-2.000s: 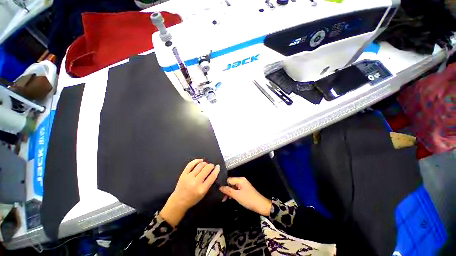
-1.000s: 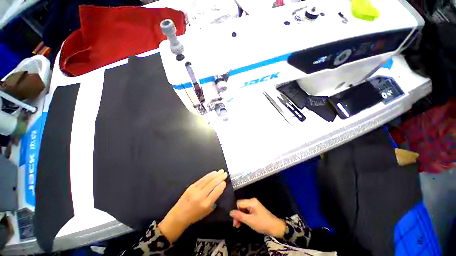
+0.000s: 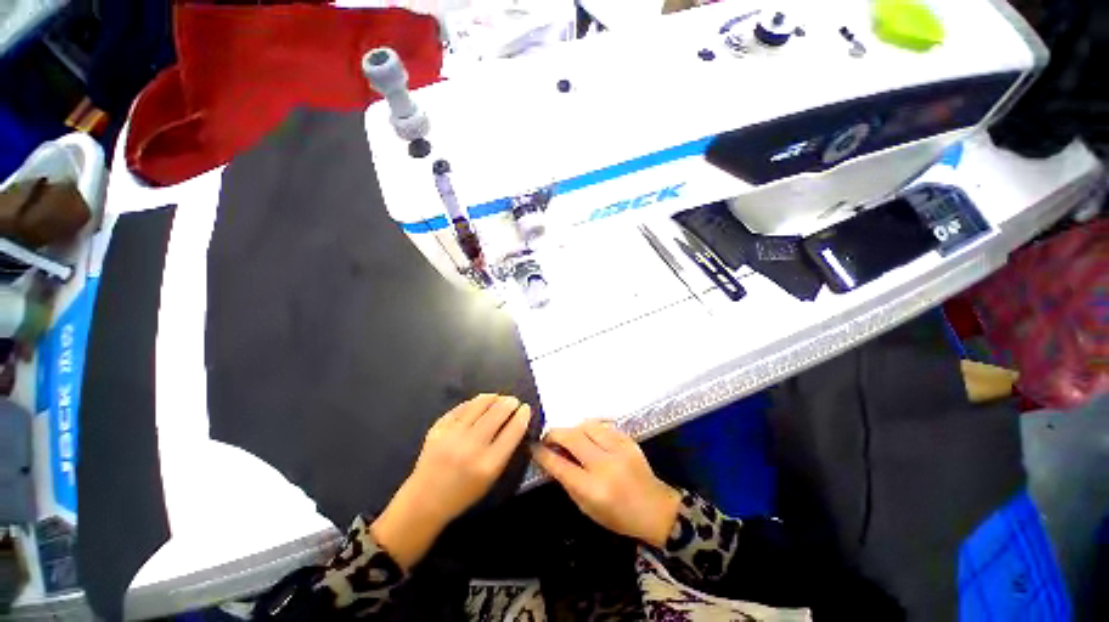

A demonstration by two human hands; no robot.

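Observation:
A charcoal-black garment panel point(image 3: 353, 292) lies flat on the white table, its upper right edge at the lit needle area point(image 3: 493, 286) of the white JACK sewing machine point(image 3: 584, 134). My left hand point(image 3: 468, 452) lies on the panel near its lower right edge, fingers together, the fingertips at that edge. My right hand point(image 3: 602, 474) pinches the same edge at the table's front, close beside my left fingertips. Whether the foot is down on the cloth cannot be told. A narrow dark side panel point(image 3: 122, 377) lies at the left of the table.
Red fabric point(image 3: 292, 67) is heaped at the back left. Tweezers point(image 3: 675, 261), a black tool, dark scraps and a phone point(image 3: 870, 243) lie under the machine arm. Dark cut pieces point(image 3: 900, 450) hang at the right over blue material. A yellow-green lump point(image 3: 906, 22) sits on the machine head.
Both hands moved down, then back up to the table's front edge. My right hand has come up closer to my left. The panel's lower right part is drawn upward, and the view has shifted.

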